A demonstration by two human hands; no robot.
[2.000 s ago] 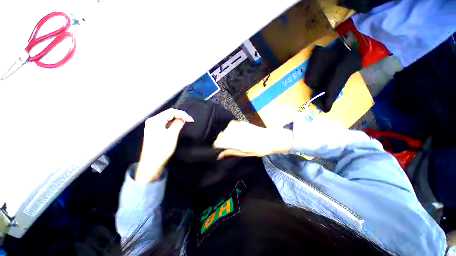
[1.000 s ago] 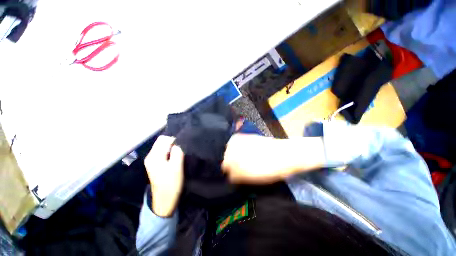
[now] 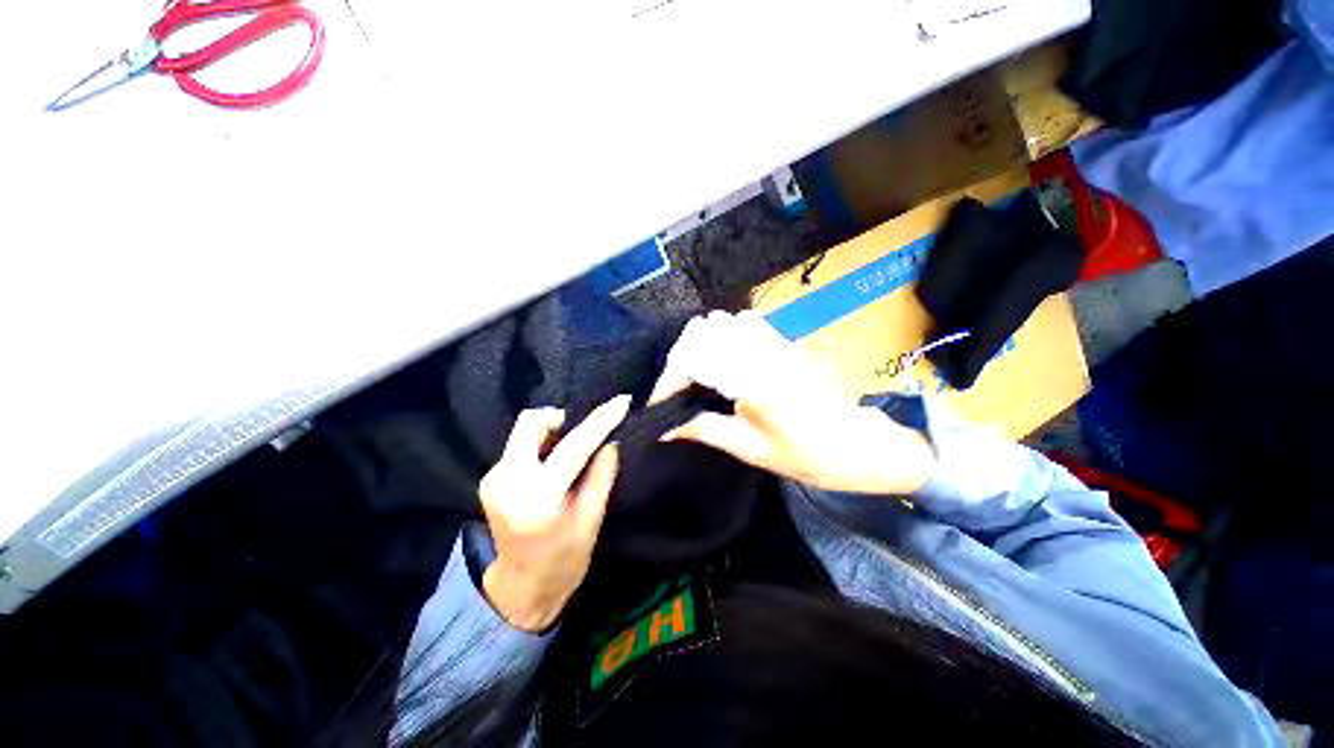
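Observation:
A black garment piece (image 3: 549, 358) lies over my lap below the table's front edge. My left hand (image 3: 553, 504) pinches a fold of it between thumb and fingers. My right hand (image 3: 783, 417) pinches the same fold just to the right, with the thumb below and the fingers above. The fold runs as a narrow dark band between both hands. Where the piece ends against my dark clothing cannot be told.
Red-handled scissors (image 3: 242, 51) lie on the white table (image 3: 439, 190). A printed ruler (image 3: 161, 475) runs along its front edge. A cardboard box (image 3: 849, 314) with a blue band, under a black scrap (image 3: 1002, 278), is right of the table. Another person's blue clothing (image 3: 1244, 161) is upper right.
My hands have come closer together, and both now pinch one fold of the black cloth. The cloth between them has been gathered into a narrow band. The camera view has shifted.

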